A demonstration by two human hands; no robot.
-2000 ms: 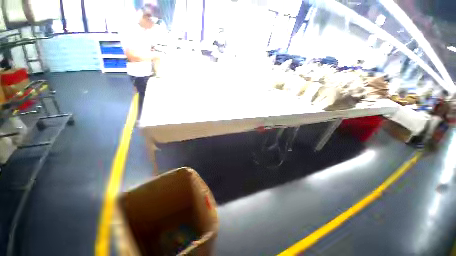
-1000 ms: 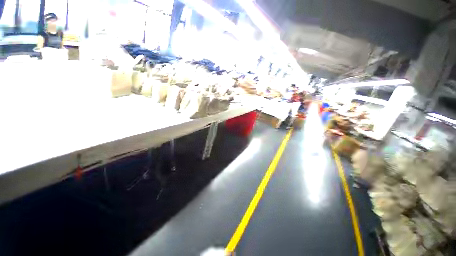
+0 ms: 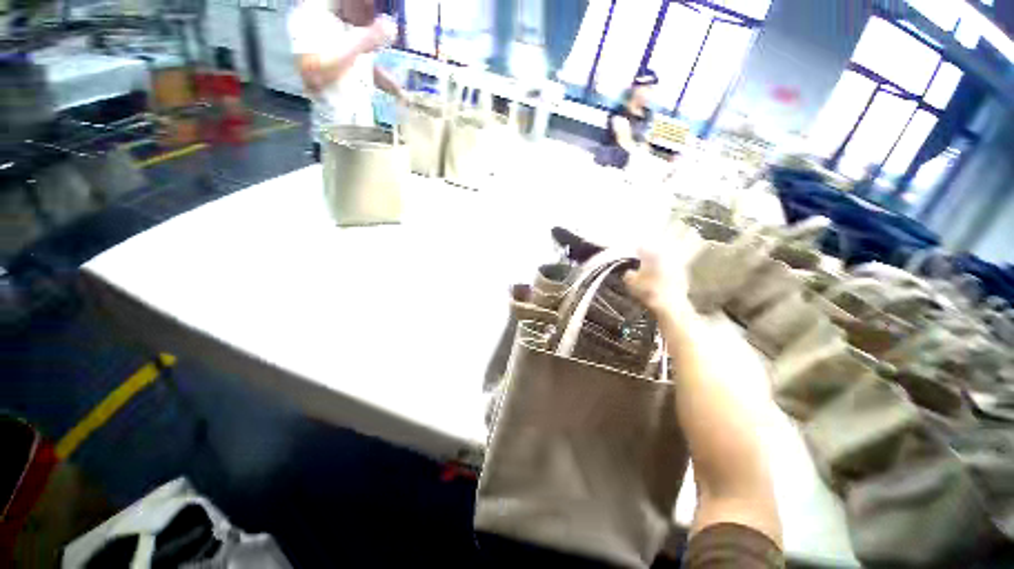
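Observation:
A taupe tote bag point(image 3: 584, 450) is nearest in front of me at the table edge, its opening up and its looped handles point(image 3: 580, 302) standing. More taupe bags point(image 3: 520, 300) show just behind it. My right hand point(image 3: 654, 280) reaches in from the lower right and is closed at the top of the handles; the fingers are partly blurred. A small shiny spot point(image 3: 628, 331) shows inside the opening. The bag's lower end hangs below the tabletop level. My left hand is not in view.
Rows of taupe bags point(image 3: 851, 411) stand on the white table point(image 3: 334, 289) at the right. Several bags point(image 3: 365, 183) stand at its far left, beside a person in white point(image 3: 339, 78). Another person point(image 3: 632, 122) is behind. A white and black item point(image 3: 178, 533) is at the lower left.
The view has swung from the aisle to the table, now close by. My right hand has come into view, holding a bag by its handles.

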